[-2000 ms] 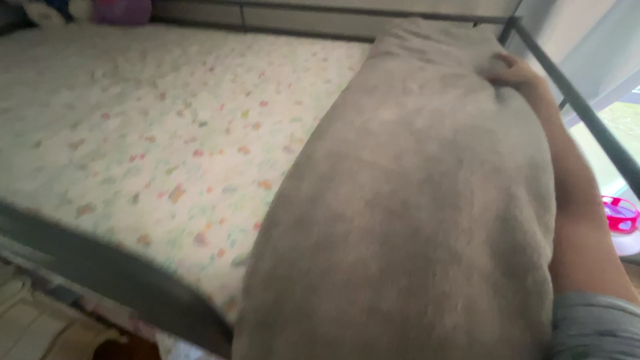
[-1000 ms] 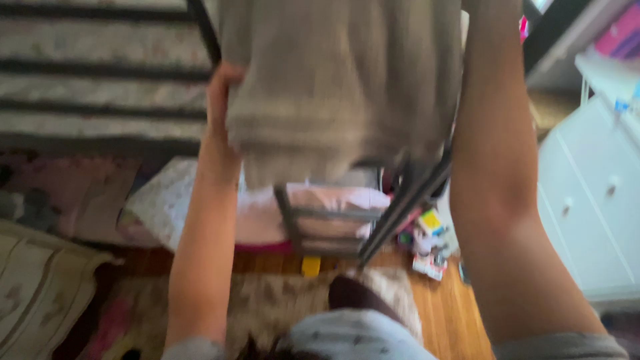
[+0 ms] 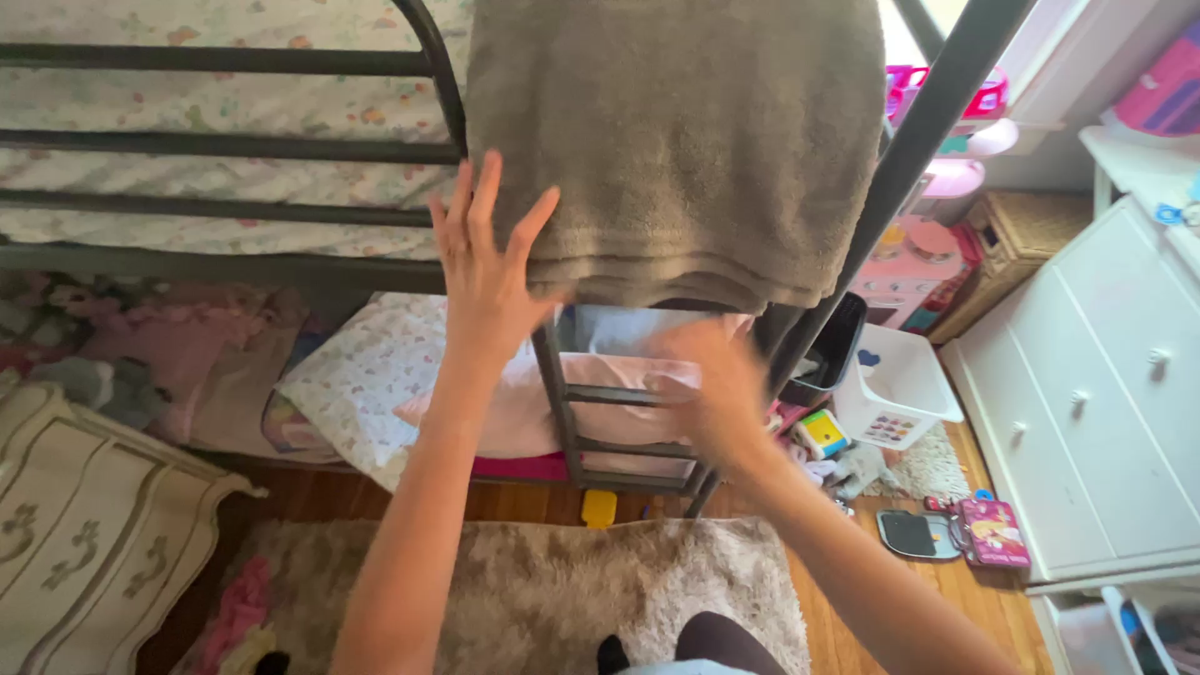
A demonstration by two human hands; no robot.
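Observation:
A grey-brown plush blanket (image 3: 675,141) lies folded over the end of the upper bunk and hangs down at its edge, beside the dark metal guard rail (image 3: 216,61). My left hand (image 3: 492,262) is raised with fingers spread at the blanket's lower left side; whether it touches the fabric is unclear. Below the blanket's hem, my right hand (image 3: 708,384) is blurred by motion, in front of the metal ladder (image 3: 562,403), with nothing seen in it. The upper mattress has a patterned sheet (image 3: 234,103).
Below is the lower bunk with a patterned pillow (image 3: 366,375). A cream dresser (image 3: 84,516) stands left, a white dresser (image 3: 1087,375) right. A shaggy rug (image 3: 581,581) covers wood floor. Near the ladder are a white basket (image 3: 895,384), a yellow item (image 3: 598,508) and a pink lunch box (image 3: 992,532).
Both hands have come off the blanket's sides, where they were a second ago, and the right one is now lower. The view has tilted down from the mattress top.

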